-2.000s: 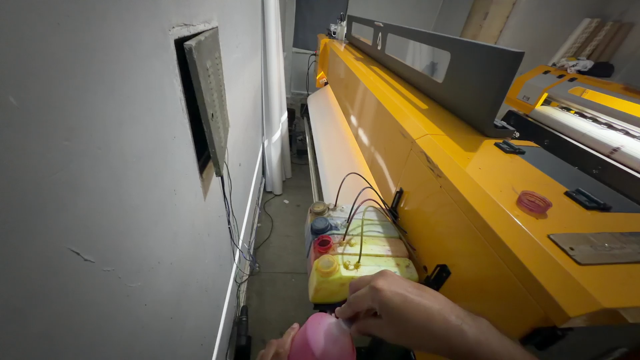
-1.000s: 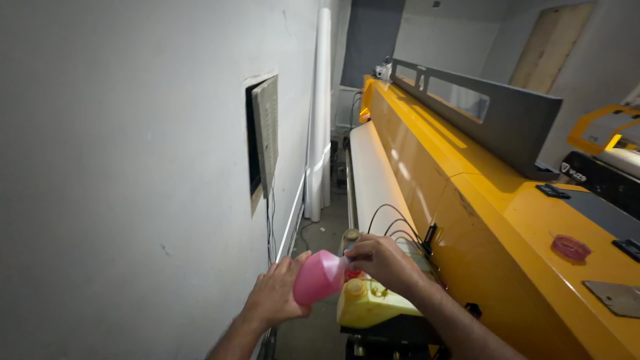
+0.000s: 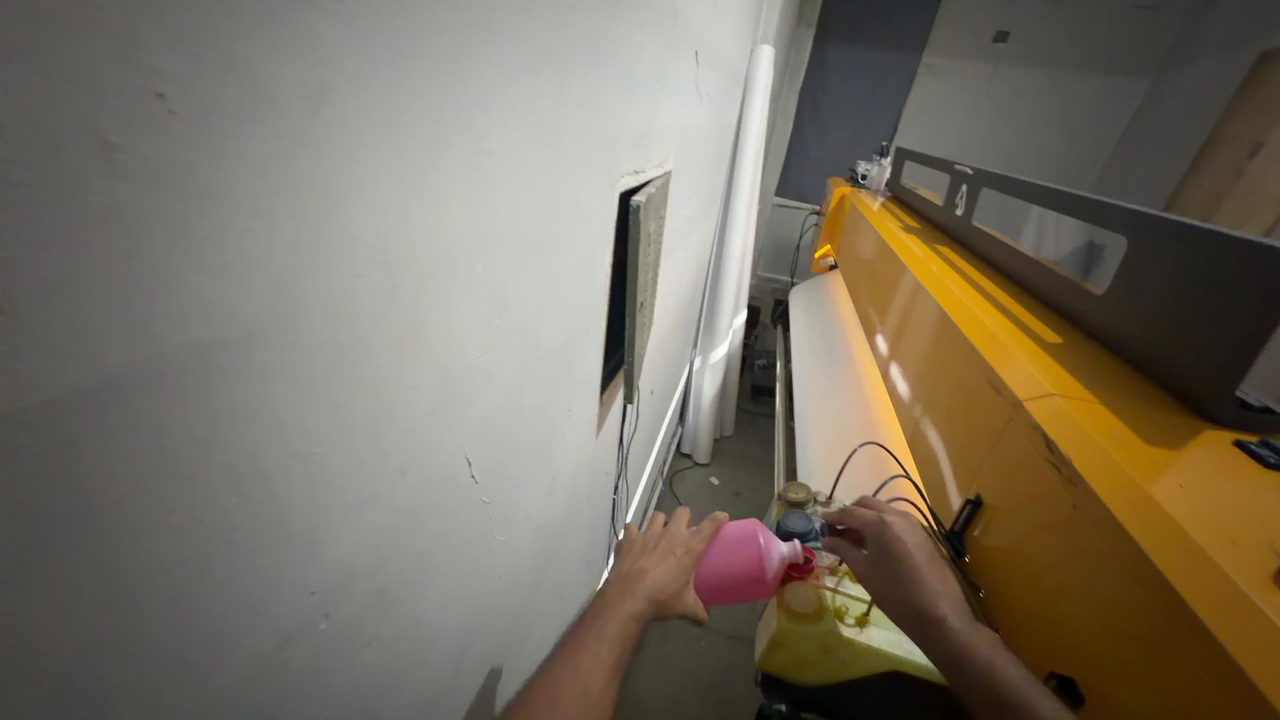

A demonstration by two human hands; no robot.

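Observation:
My left hand (image 3: 668, 565) is closed around a pink plastic bottle (image 3: 742, 563), tipped on its side with its neck at the red filler opening (image 3: 802, 566) of an ink tank. My right hand (image 3: 885, 550) is just right of the bottle's neck, beside the dark blue cap (image 3: 797, 526); its fingertips are pinched, and whether something small is between them cannot be told. A yellow ink tank (image 3: 835, 650) with a yellowish cap (image 3: 801, 600) stands nearest. A brown cap (image 3: 796, 494) is on the farthest tank. Thin tubes (image 3: 880, 450) run from the tanks to the printer.
A large yellow-orange printer (image 3: 1000, 480) runs along the right, with a white media roll (image 3: 845, 380) on its side. At left is a grey wall (image 3: 300, 350) with an ajar panel door (image 3: 647, 290) and hanging cables. White rolls (image 3: 735, 260) lean on the wall over the grey floor (image 3: 715, 650).
The bottle has gone from upright two seconds ago to tipped, its neck now at the red opening. My right hand has come away from the bottle's neck. The view has swung left.

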